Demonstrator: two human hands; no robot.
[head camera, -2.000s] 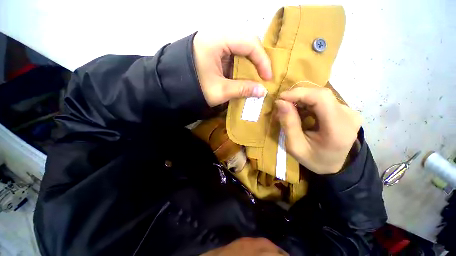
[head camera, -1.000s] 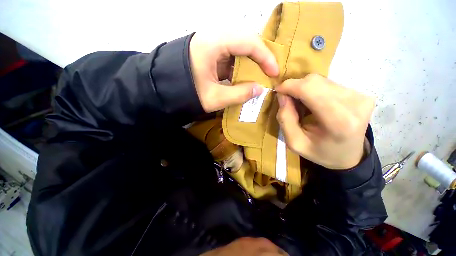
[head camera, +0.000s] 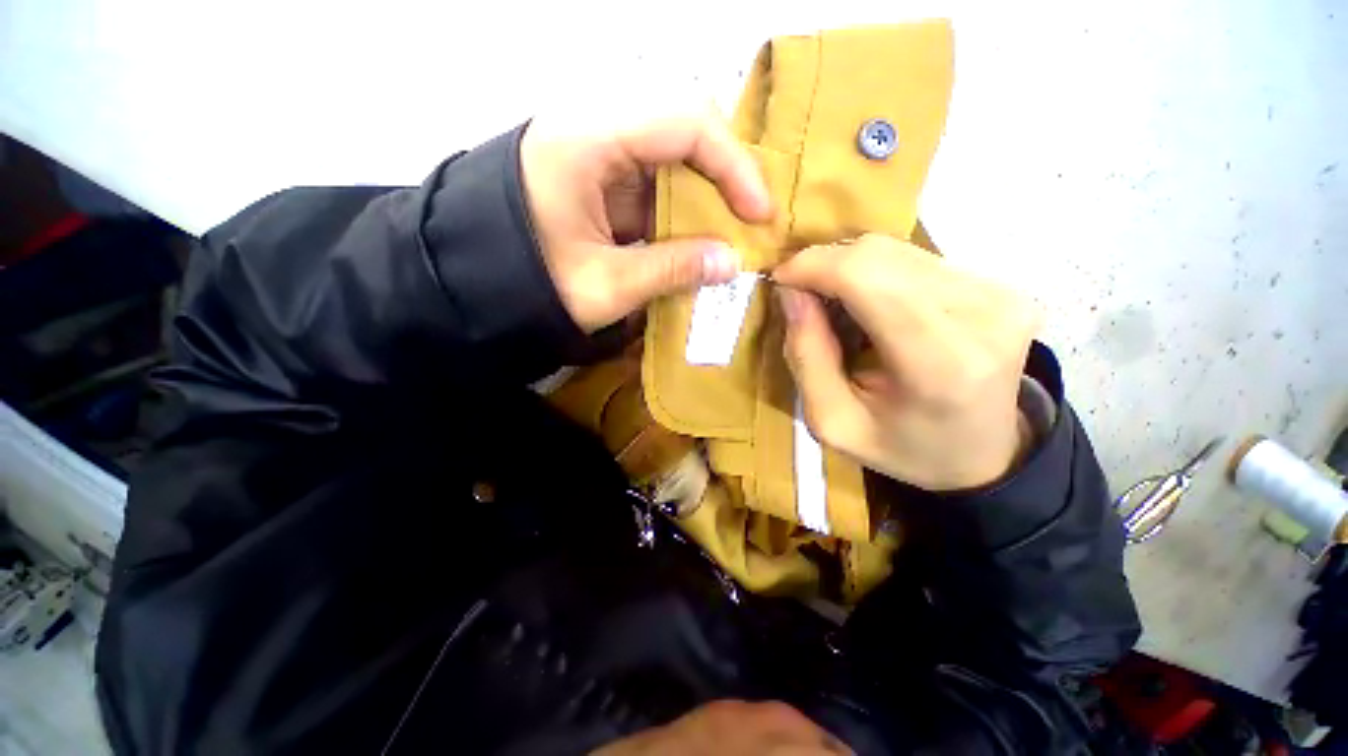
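A mustard-yellow garment (head camera: 695, 392) lies over the table edge, its rounded flap on top. A small white label (head camera: 717, 322) lies on the flap. My left hand (head camera: 628, 222) holds the flap, thumb pressed at the label's upper edge and index finger on the cloth above. My right hand (head camera: 909, 355) pinches a needle, mostly hidden, between thumb and forefinger at the label's upper right corner. A long white strip (head camera: 810, 480) runs down the cloth below my right hand. A dark grey-blue button (head camera: 877, 139) is on the garment's upper part.
A white table (head camera: 1094, 222) extends ahead and to the right. Small scissors (head camera: 1161, 505) lie on it at the right, beside a white thread spool (head camera: 1289, 488). Dark cloth is at the far right edge. Red and dark items are below the table at both sides.
The garment and both hands have shifted left in view. My right hand has moved from slightly right of the label to its upper right corner. The thread loop over my right hand no longer shows.
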